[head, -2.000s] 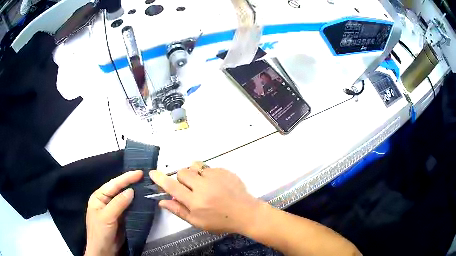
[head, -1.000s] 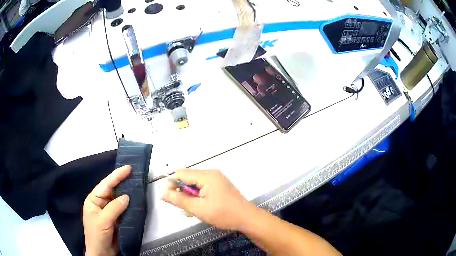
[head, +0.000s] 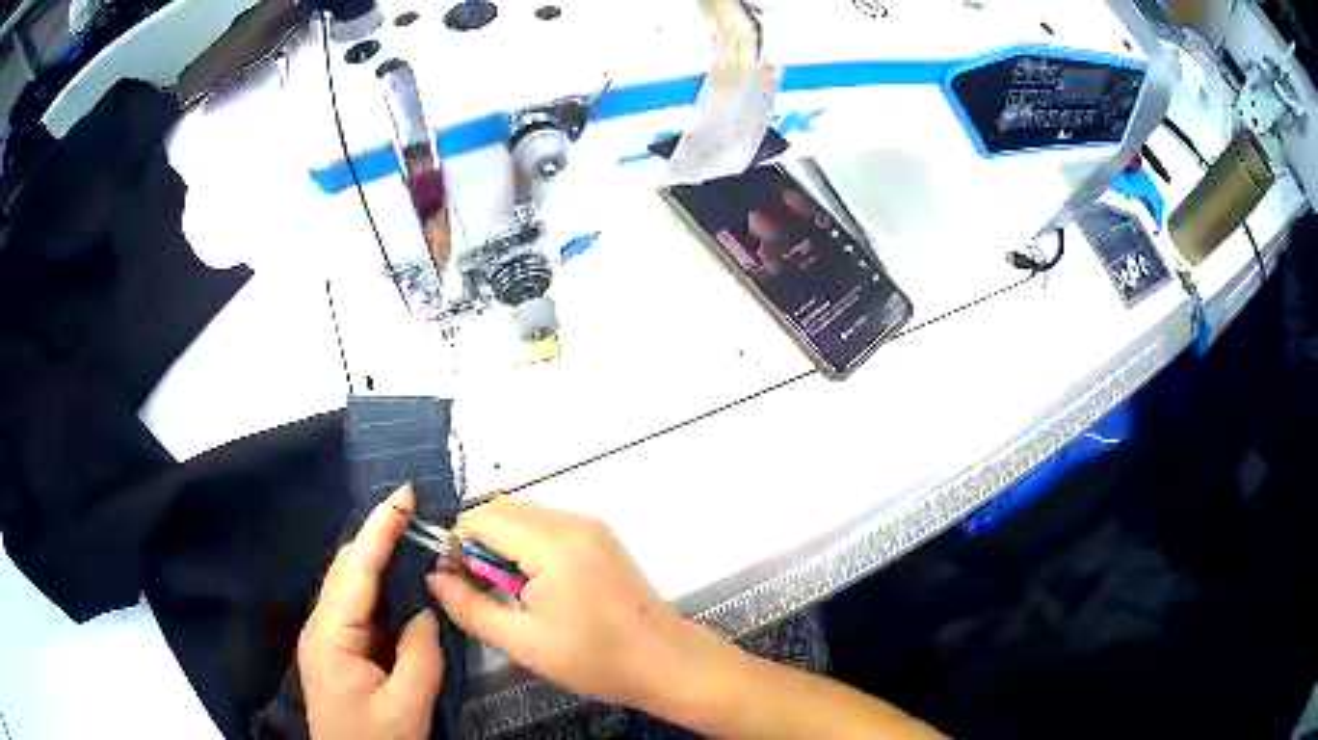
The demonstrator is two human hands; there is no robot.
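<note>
The dark garment piece [head: 401, 445] lies at the table's near left, its pinstriped strip pointing up toward the machine and plain dark cloth beside it. My left hand [head: 369, 636] holds the strip, with the index fingertip on its face and the thumb below. My right hand [head: 557, 600] holds the thread snips [head: 494, 570], pink and light-blue handles between thumb and fingers. The blades point left and reach the cloth by my left index fingertip. Whether the blades touch a thread cannot be told.
The white sewing machine head [head: 622, 217] lies across the top, with its presser foot area by a yellowish block [head: 544, 350]. A lit smartphone [head: 795, 268] leans at it. A ruler tape [head: 925, 509] runs along the front edge. Dark cloth [head: 101, 362] is heaped at left.
My right hand lifted away from the cloth with the snips, then came back left to it. My left hand has shifted slightly right and down, and the strip's lower part is now bent out of view.
</note>
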